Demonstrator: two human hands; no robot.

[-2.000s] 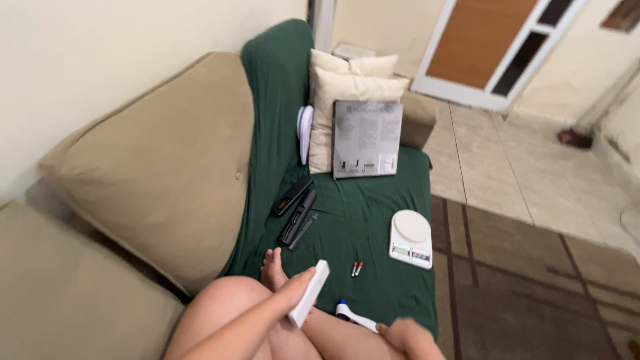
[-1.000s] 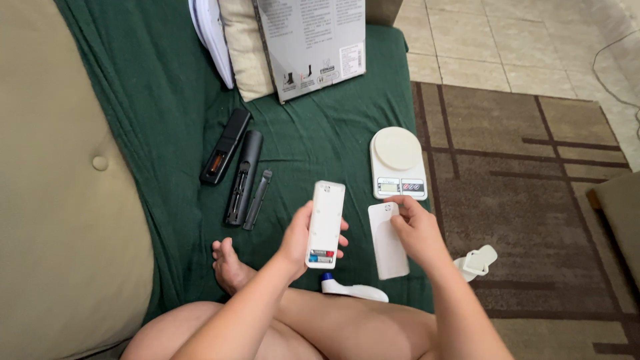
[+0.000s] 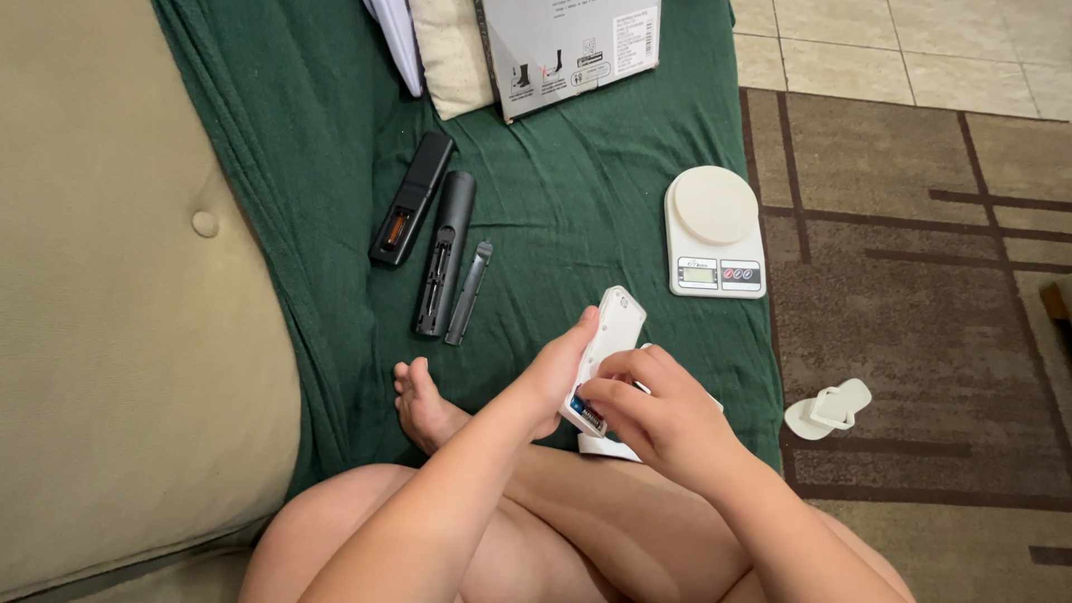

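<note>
My left hand (image 3: 559,373) holds a white remote control (image 3: 618,327), its back face up and its battery compartment open at the near end. Batteries (image 3: 588,414) show inside that compartment. The fingertips of my right hand (image 3: 657,402) touch the compartment, partly covering it; whether they grip a battery cannot be told. Beneath and behind my right hand a white object (image 3: 607,447) is partly hidden. Left of my hands lie a black remote (image 3: 414,197) with an orange battery showing, a second dark remote (image 3: 445,251) with its compartment open, and a loose dark battery cover (image 3: 470,293).
A white kitchen scale (image 3: 716,226) lies near the right edge of the green cloth (image 3: 569,209). A printed box (image 3: 578,50) leans on a cream cushion (image 3: 452,63) at the top. On the brown rug (image 3: 888,335) are white flip-flops (image 3: 829,409). A beige backrest cushion (image 3: 134,251) fills the left.
One second ago my right hand held a white cover beside the remote; now its fingers are at the battery compartment. The remote in my left hand has tilted. The view has moved closer since the first frame.
</note>
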